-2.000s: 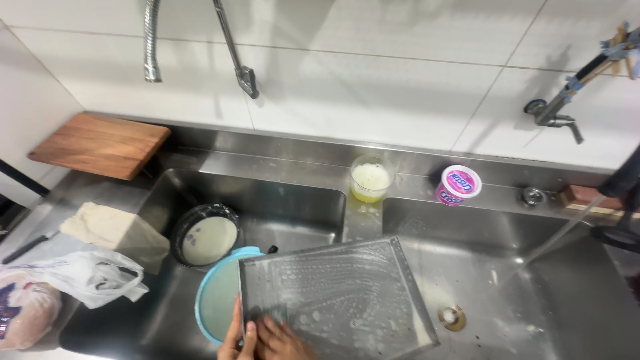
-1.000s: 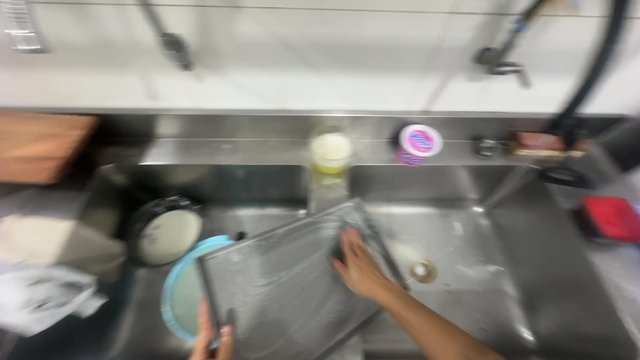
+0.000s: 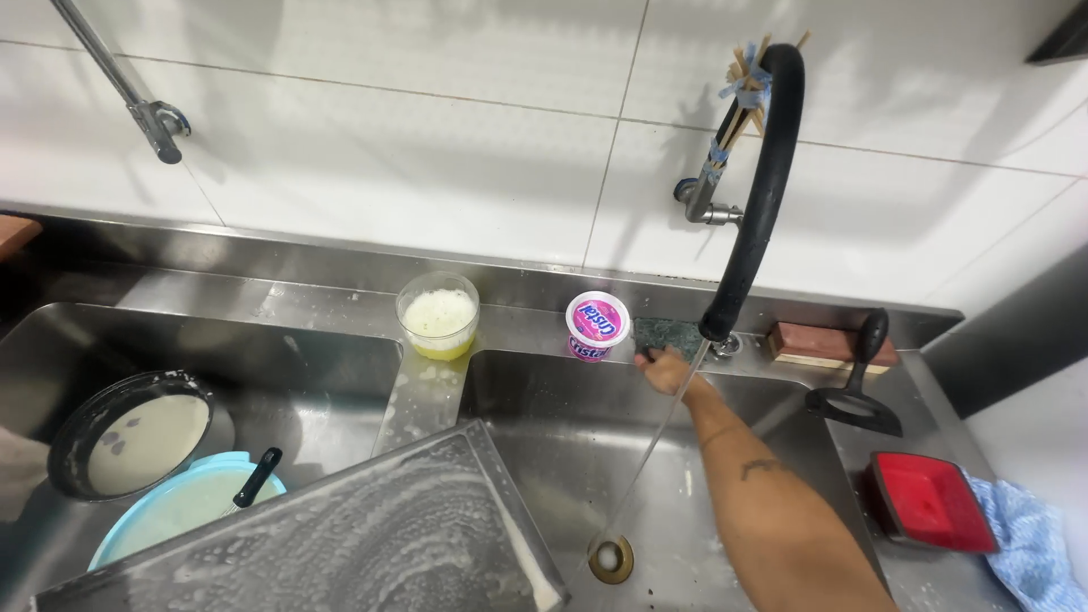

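My right hand reaches over the right basin to the back ledge, its fingers at the near edge of a dark green scouring pad. Beside the pad stands a pink and white Cristal tub. A metal tray coated in soap suds lies tilted across the front of the sink, over part of the left basin. My left hand is out of view. On the ledge between the basins stands a clear cup of yellow liquid topped with foam. Water runs from a black faucet hose into the right basin, near the drain.
The left basin holds a round black pan and a light blue bowl with a black-handled utensil. At right are a reddish block, a black utensil, a red square container and a blue cloth.
My right hand has left the tray, where it was one second ago, and moved to the back ledge. My left hand, earlier at the tray's left edge, has gone out of view.
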